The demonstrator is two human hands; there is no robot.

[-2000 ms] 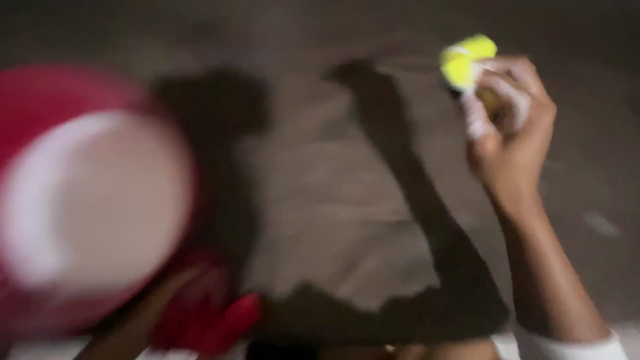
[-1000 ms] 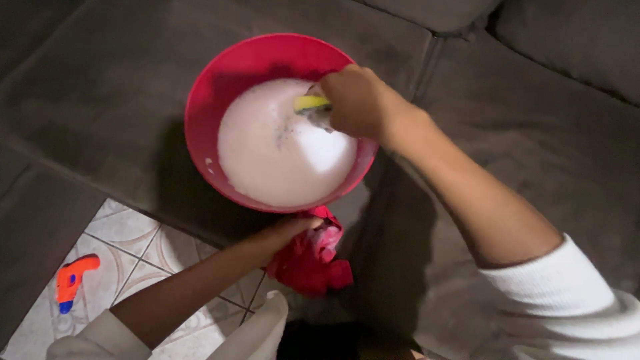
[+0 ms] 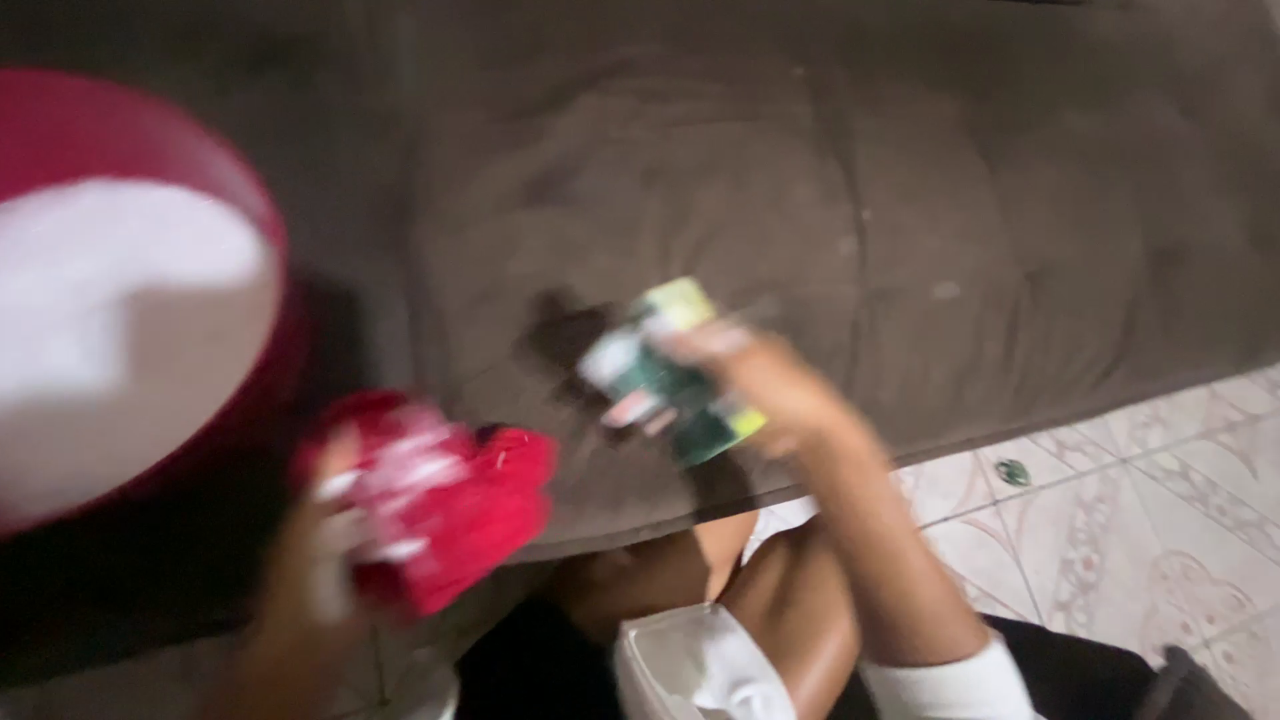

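My left hand (image 3: 335,530), blurred, is closed on a bunched red cloth (image 3: 470,510) with whitish foam on it, to the right of the bucket. My right hand (image 3: 765,385) grips a yellow and green scrubbing sponge (image 3: 685,375) with some foam on it, over the sofa seat. A red plastic bucket (image 3: 265,215), partly out of view at the left, holds foamy whitish liquid (image 3: 190,290). The sponge's exact contact with the fabric cannot be told through the blur.
The dark brown fabric sofa seat (image 3: 960,250) spans the view. Patterned floor tiles (image 3: 1090,530) lie beyond its front edge at the right, with a small dark green object (image 3: 1012,472) on them. A white container (image 3: 700,660) is at the bottom, by my legs.
My right hand has moved from over the bucket to the sofa seat, sponge still held. My left hand keeps the red cloth. The view has swung, so the bucket is now at the left.
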